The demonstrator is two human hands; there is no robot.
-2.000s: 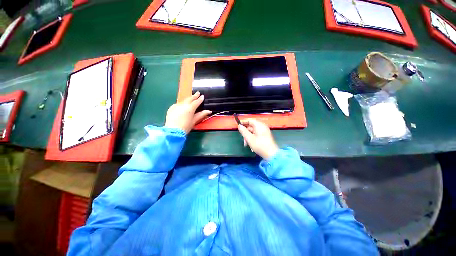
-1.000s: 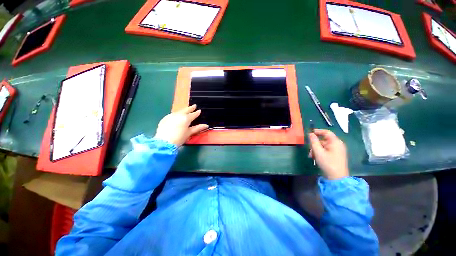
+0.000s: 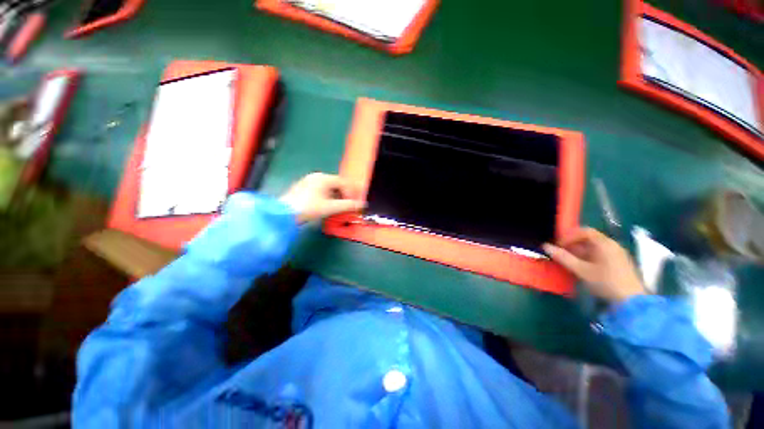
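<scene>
The black LCD panel (image 3: 465,180) lies flat on an orange-red foam pad (image 3: 469,260), glossy side up, its near long edge showing bright spots. My left hand (image 3: 322,198) is at the panel's near left corner, fingertips at the edge. My right hand (image 3: 596,260) is at the near right corner, thumb or finger touching the corner. The frame is blurred, so I cannot tell if either hand grips the panel or if the right still holds a tool.
Left, a white-faced backlight unit (image 3: 188,144) lies on a red pad (image 3: 255,92). Right are a blurred slim tool (image 3: 606,203), a white scrap (image 3: 650,258), a plastic bag (image 3: 712,312) and a brown roll (image 3: 737,223). Further padded units lie at the back, including a white-faced one (image 3: 702,74).
The view has turned, so the bench looks tilted. My right hand has come from right of the pad to the panel's near right corner. My left hand stays near the left corner.
</scene>
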